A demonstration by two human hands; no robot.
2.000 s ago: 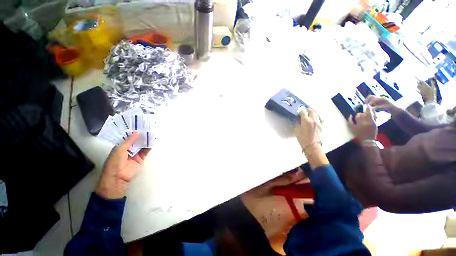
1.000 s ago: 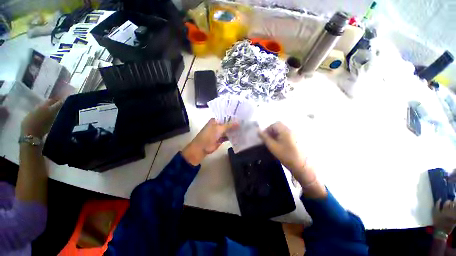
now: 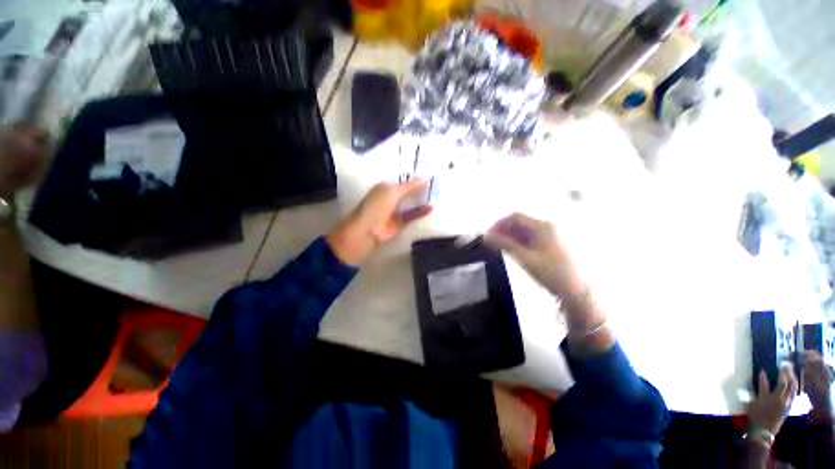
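Observation:
My left hand [image 3: 383, 220] holds a fan of white printed cards [image 3: 418, 183], washed out by glare. A black box tray [image 3: 471, 337] lies in front of me near the table edge, with a white card [image 3: 459, 287] lying in its upper part. My right hand [image 3: 526, 240] is at the tray's top edge, fingertips together at a small pale piece. The piece is blurred, and I cannot tell whether the fingers grip it. A silver-white looped pile [image 3: 471, 87] lies behind the cards.
A black phone [image 3: 374, 111] lies left of the pile. Black boxes [image 3: 265, 156] stand at left, a steel flask [image 3: 627, 57] at back. At far right, another person's hands [image 3: 774, 401] are at dark boxes [image 3: 775, 343]. A person's hand [image 3: 20, 158] is at far left.
The view has shifted. A white card now lies on the black tray, where none lay before. My right hand has left the card fan and is at the tray's top edge.

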